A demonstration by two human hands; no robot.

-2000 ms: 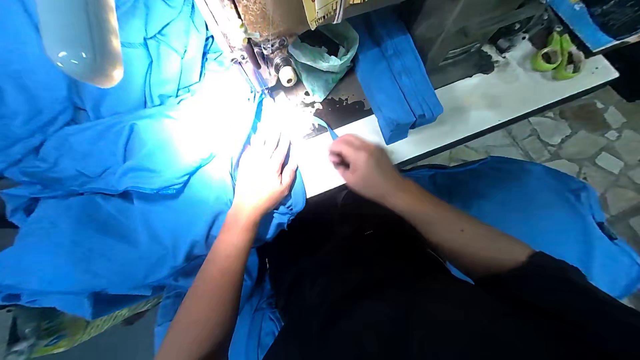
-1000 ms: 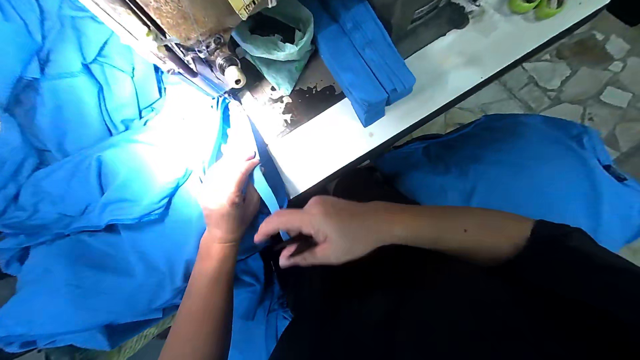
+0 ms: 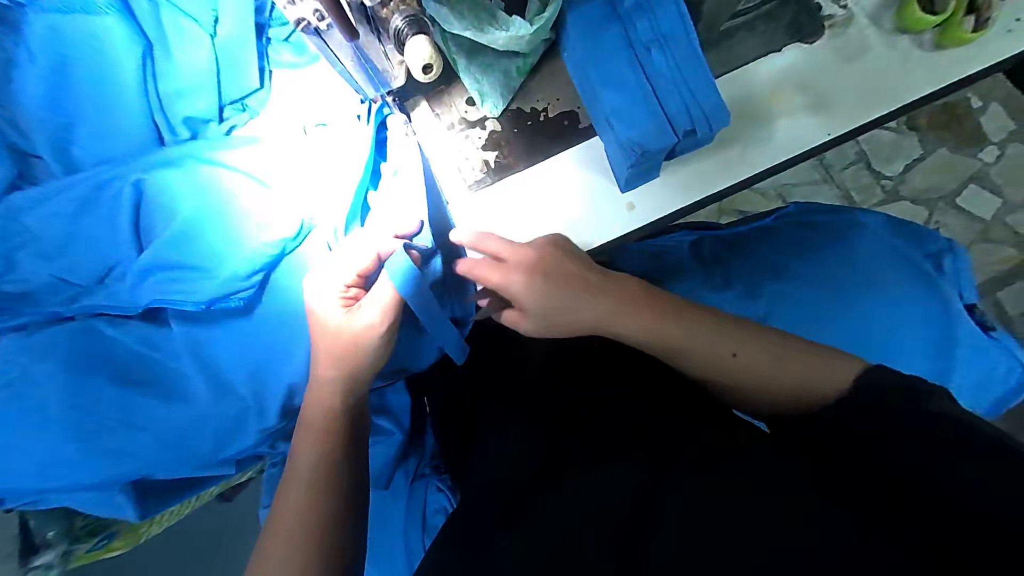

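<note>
My left hand [image 3: 352, 300] pinches blue fabric and a narrow blue fabric strip [image 3: 426, 306] between thumb and fingers; the strip's free end hangs toward my lap. My right hand [image 3: 536, 280] is just right of it, fingers apart beside the fabric edge, with nothing plainly held. Above both hands, the fabric runs up to the needle area of a sewing machine [image 3: 388, 84], where a bright lamp glare hides detail. A large mass of blue fabric [image 3: 160, 368] spreads over the left side.
A green plastic bag [image 3: 496, 56] and folded blue fabric pieces [image 3: 640, 80] lie on the machine bed and white tabletop [image 3: 776, 104]. Green-handled scissors [image 3: 944, 20] are at the top right. More blue fabric [image 3: 816, 280] lies below the table edge, above the stone-patterned floor [image 3: 920, 172].
My right hand has come down and left from over the table edge to beside my left hand. My left hand has shifted from flat on the fabric to pinching it. The view has moved closer.
</note>
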